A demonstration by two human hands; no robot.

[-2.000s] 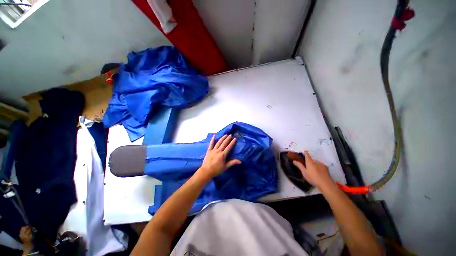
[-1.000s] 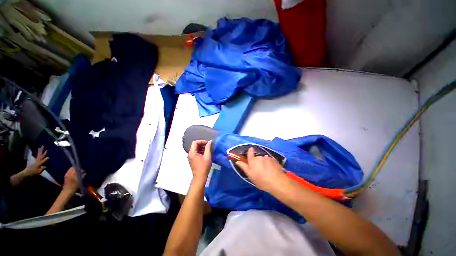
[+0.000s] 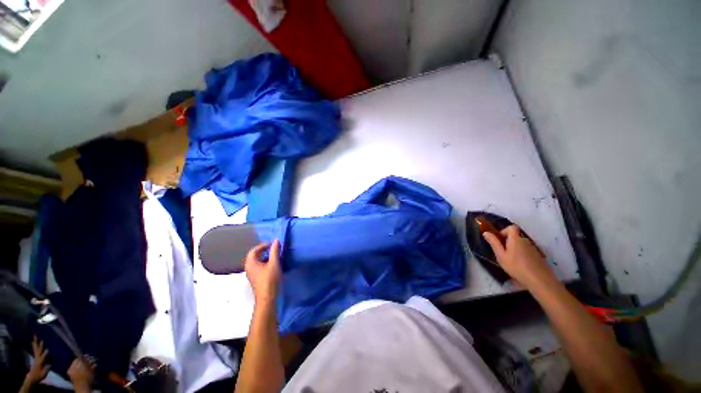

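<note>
The bright blue garment piece (image 3: 361, 253) is pulled over the grey sleeve board (image 3: 224, 249), whose rounded left end shows bare. My left hand (image 3: 264, 265) pinches the cloth's left edge near that end. My right hand (image 3: 513, 249) grips the handle of the steam iron (image 3: 486, 244), which is at the right side of the table, apart from the cloth. The orange hose sleeve (image 3: 601, 312) shows beside my right forearm.
A crumpled blue heap (image 3: 261, 127) lies at the back left on a blue support (image 3: 270, 189). Navy garments (image 3: 107, 253) and white cloth (image 3: 175, 284) lie left. Another person's hands (image 3: 81, 372) show at lower left. The white pressing table (image 3: 430, 138) meets walls behind.
The iron in my right hand has moved off the blue piece to the table's right side. My left hand stays at the cloth's left edge. The camera view has turned right.
</note>
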